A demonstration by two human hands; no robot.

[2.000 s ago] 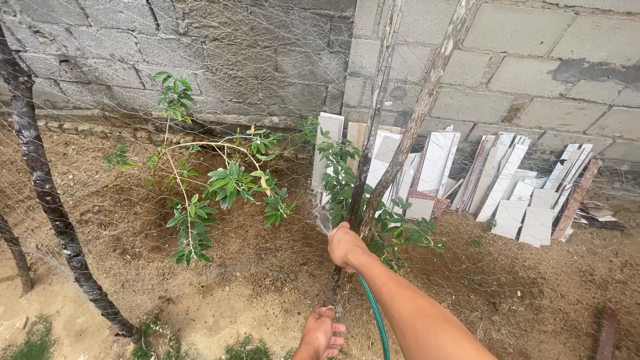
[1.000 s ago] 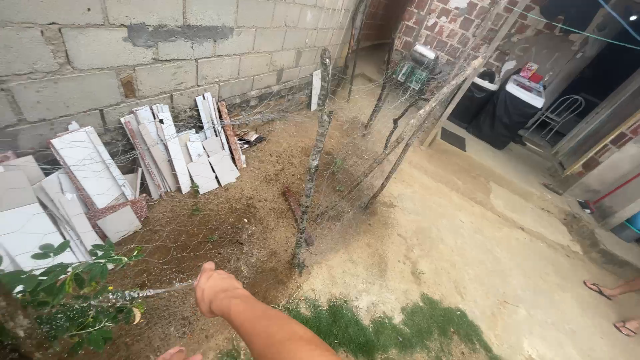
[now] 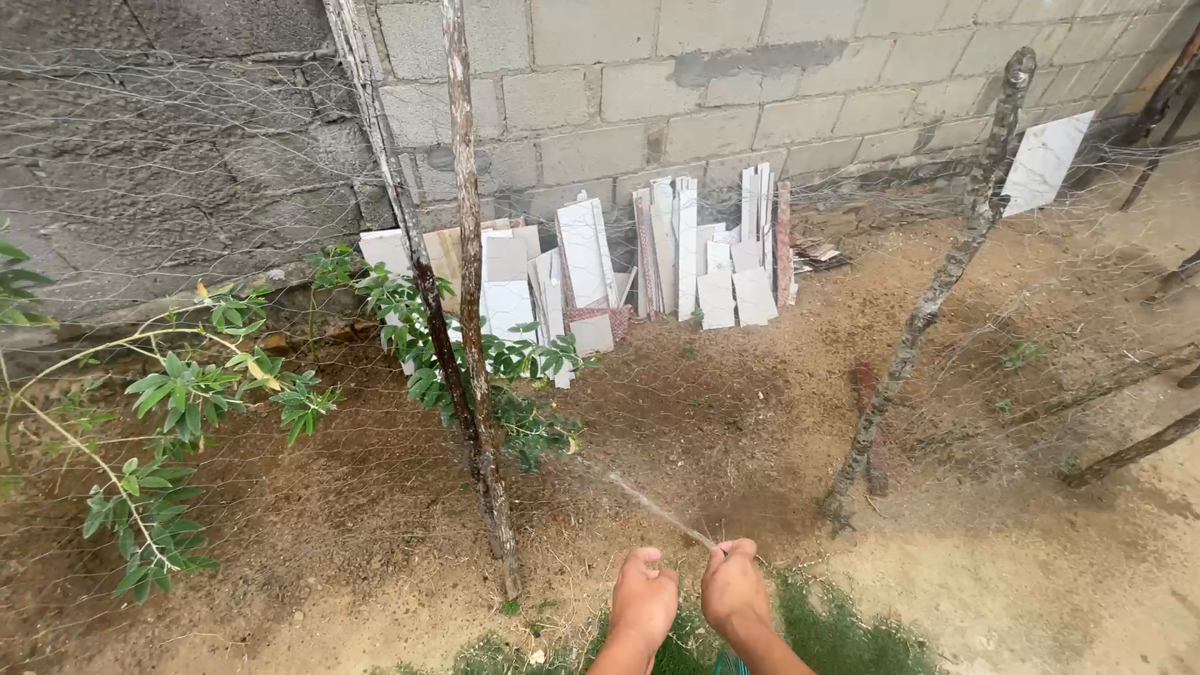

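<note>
My right hand (image 3: 734, 583) grips the end of a green garden hose (image 3: 729, 664), most of which my arms and hand hide. A thin stream of water (image 3: 661, 511) leaves that hand toward the upper left, in the direction of a leafy shrub (image 3: 530, 427) behind the wire mesh. Close beside it on the left is my left hand (image 3: 645, 592), fingers partly curled, with no object visible in it. Two wooden posts (image 3: 483, 403) stand just left of the water, in front of the shrub. Another leafy plant (image 3: 192, 394) arches at the left.
Wire mesh runs between the posts. Cut tile pieces (image 3: 687, 248) lean on the concrete block wall (image 3: 600, 103). A knotty wooden post (image 3: 923, 309) rises at right, near a reddish piece (image 3: 872, 431) on the soil. Low green grass (image 3: 834, 628) grows below my hands.
The view has swung right and then partly back left. Both hands are now close together at the bottom middle; two seconds ago the right hand was at the posts, with the left below it.
</note>
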